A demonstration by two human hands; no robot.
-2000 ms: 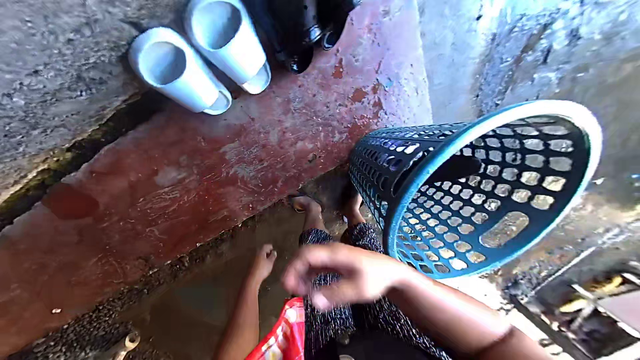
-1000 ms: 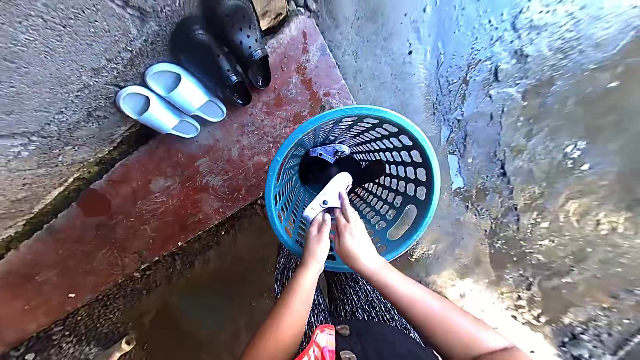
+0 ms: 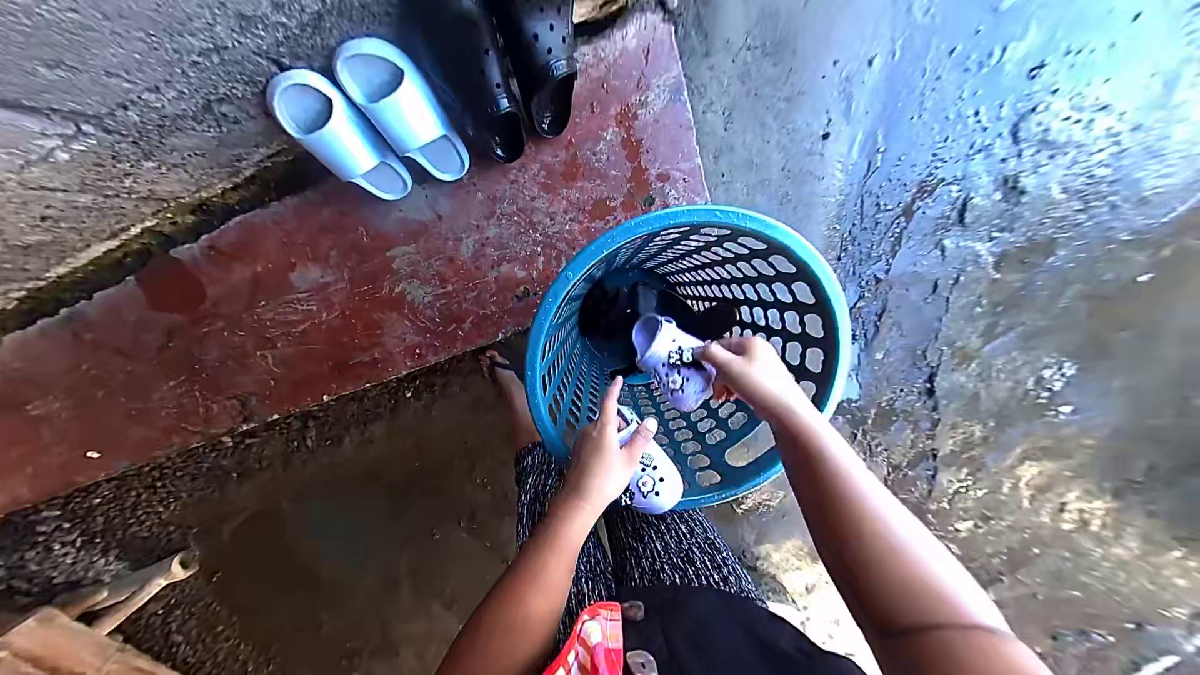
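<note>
My left hand (image 3: 605,459) grips a small white clog (image 3: 656,480) with dark charms, over the near rim of a tall blue plastic basket (image 3: 834,309) with perforated walls. A matching clog (image 3: 677,361) is in my right hand (image 3: 750,375), held over the basket's opening. Dark items (image 3: 609,314) lie at the basket's bottom; what they are I cannot tell.
Light slide sandals (image 3: 398,103) and black perforated clogs (image 3: 525,80) stand on the red-painted concrete ledge (image 3: 375,291), against the grey wall. Wet concrete (image 3: 1012,375) lies to the right, muddy ground to the left. A wooden piece (image 3: 75,647) is at the lower left.
The basket has gone from tilted at the right to upright before me. One clog was at my hands a second ago and another lay inside the basket; now each hand holds one.
</note>
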